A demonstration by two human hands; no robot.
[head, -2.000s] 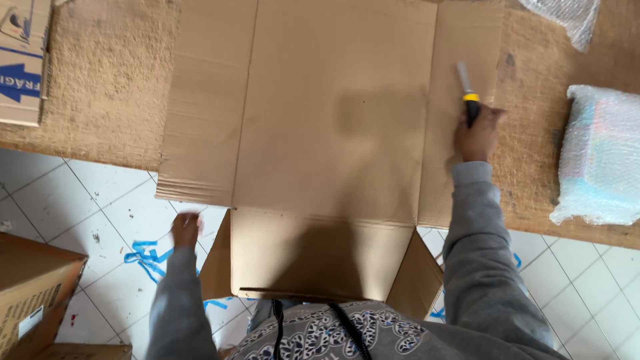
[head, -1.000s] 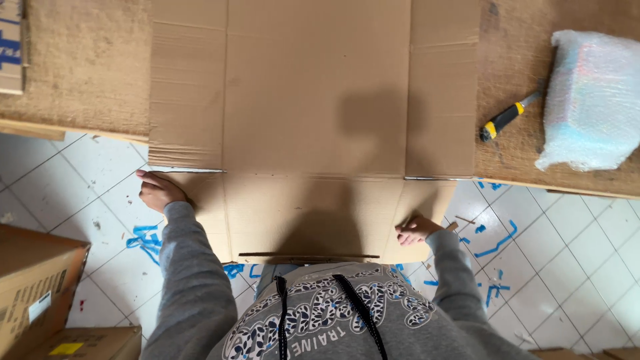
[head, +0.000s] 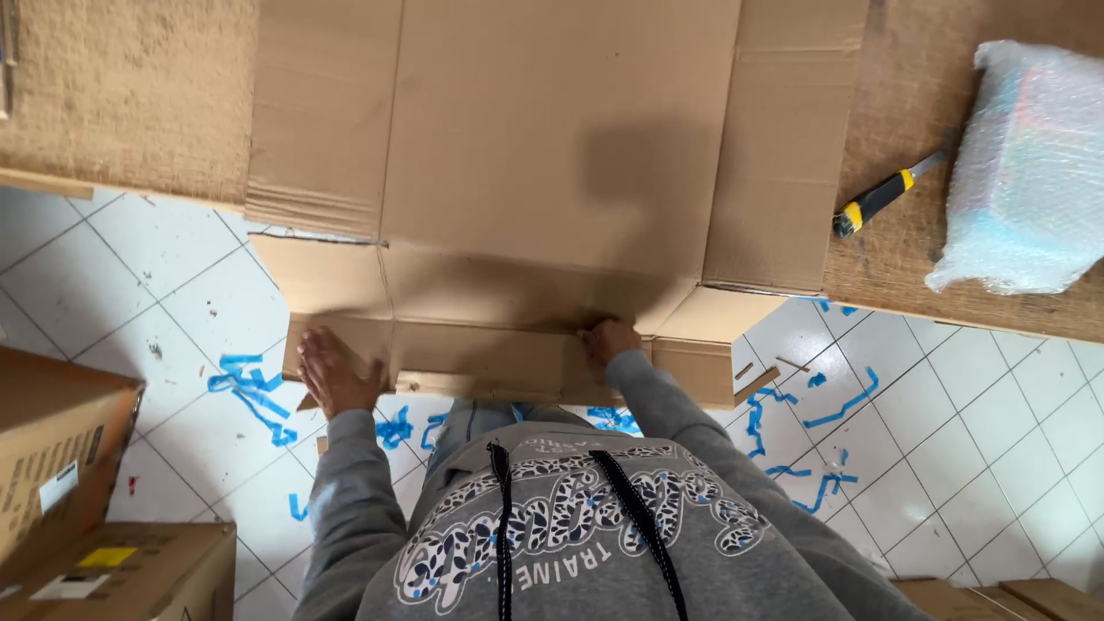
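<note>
An opened-out cardboard sheet [head: 561, 129] lies on the wooden table, its near part hanging over the edge and folded along creases. My left hand [head: 336, 371] rests with spread fingers on the left end of the folded near strip. Against the crease right of the middle, my right hand [head: 611, 341] presses with curled fingers; whether it pinches the board is hard to tell. A yellow and black utility knife [head: 888, 191] lies on the table to the right of the sheet, beside a bubble-wrapped package [head: 1031, 172].
Cardboard boxes [head: 60, 457] stand on the tiled floor at the lower left, and more [head: 992, 599] at the lower right. Blue tape scraps [head: 250, 388] and cardboard slivers litter the floor. The table's front edge [head: 966, 324] runs behind the hanging cardboard.
The knife, held in my right hand two seconds ago, now lies on the table. The sheet's near flap has been folded along a crease, and both hands have moved inward onto it.
</note>
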